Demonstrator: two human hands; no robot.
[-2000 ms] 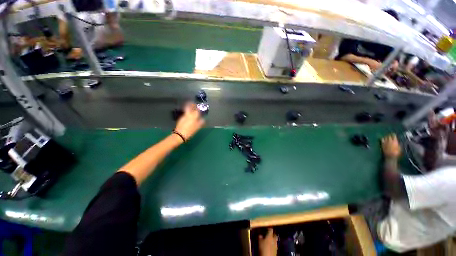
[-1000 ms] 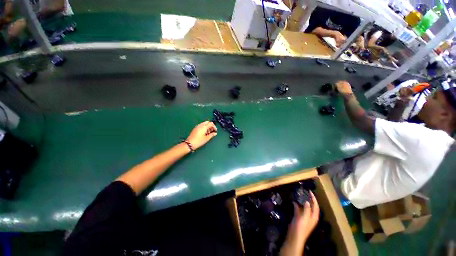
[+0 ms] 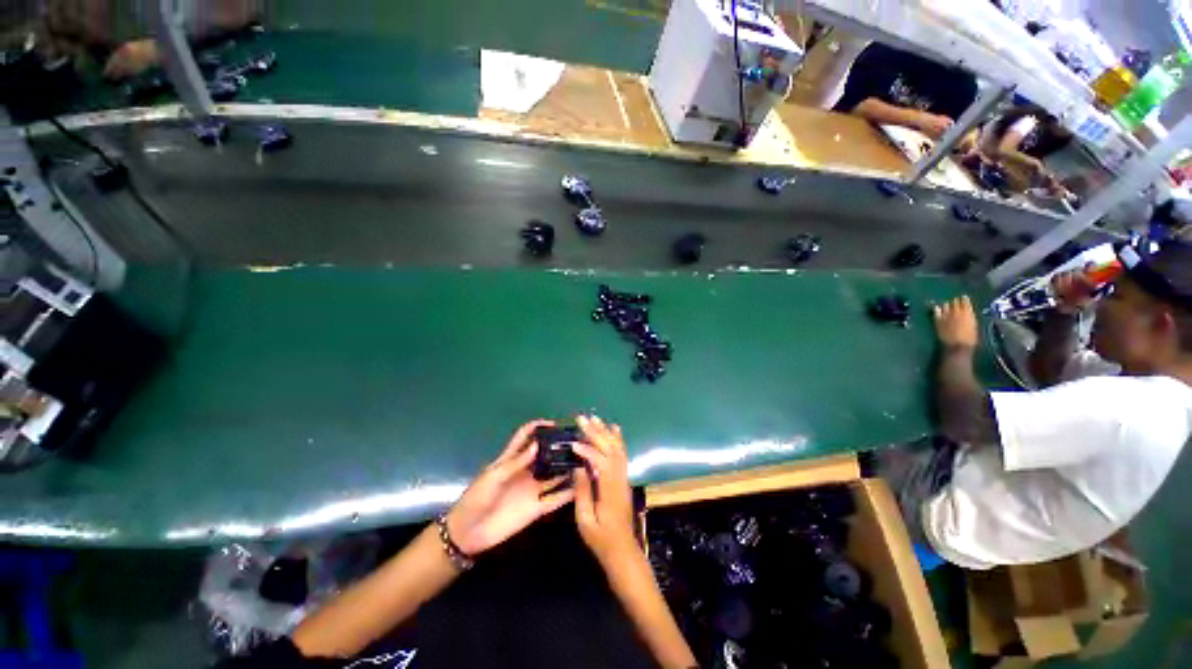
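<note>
A black housing (image 3: 558,452) is held between my two hands above the near edge of the green bench top. My left hand (image 3: 503,494) holds it from the left, palm turned up. My right hand (image 3: 603,481) has its fingers on its right side. Whether a small fitting is also in my fingers cannot be seen. A loose heap of small black fittings (image 3: 633,332) lies on the bench beyond my hands. The open carton (image 3: 905,575) of black housings stands at the lower right.
The grey conveyor belt (image 3: 431,196) carries spaced black units beyond the bench. A black and white fixture (image 3: 85,359) stands at the left end. A neighbouring worker (image 3: 1085,444) sits at the right, one hand on the bench beside a black cluster (image 3: 889,310).
My right hand has come up out of the carton with a housing. My left hand has moved back from beside the heap and joined it. The neighbour's hand has left the belt edge.
</note>
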